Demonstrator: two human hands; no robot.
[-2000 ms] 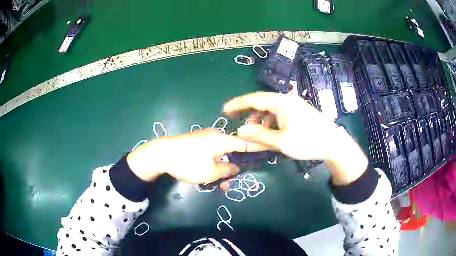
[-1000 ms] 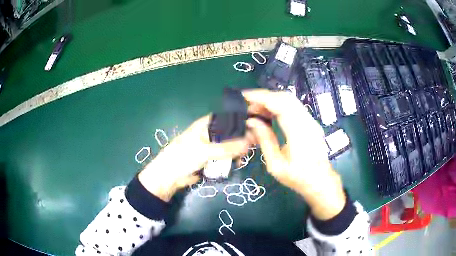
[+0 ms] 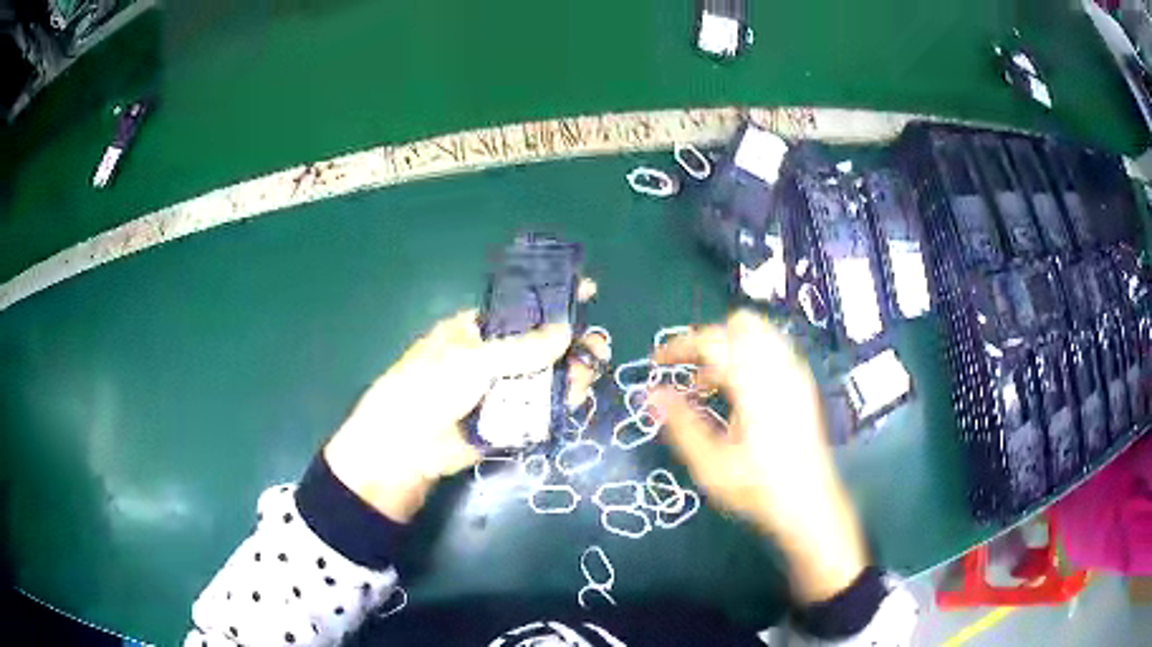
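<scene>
A phone half-assembly (image 3: 528,297), black above with a white lower half, is held upright in my left hand (image 3: 423,398), thumb across its middle and fingertips at its right edge. My right hand (image 3: 758,442) is to the right of the phone, over the loose white rings (image 3: 619,495). Its thumb and index fingertips are bent close to some rings and blurred; whether they pinch one I cannot tell. Several rings lie scattered below and right of the phone.
Waiting phones (image 3: 855,284) lie in a heap at right, beside the black blister tray (image 3: 1030,316). Two rings (image 3: 653,182) lie near the cream strip (image 3: 505,139). Line phones (image 3: 121,145) sit on the far green strip. A red stool (image 3: 1011,575) and pink fabric (image 3: 1112,518) show at lower right.
The phone, earlier between both hands and blurred, is now steady in my left hand with its white keypad part showing. My right hand has parted from it and moved down-right to the rings.
</scene>
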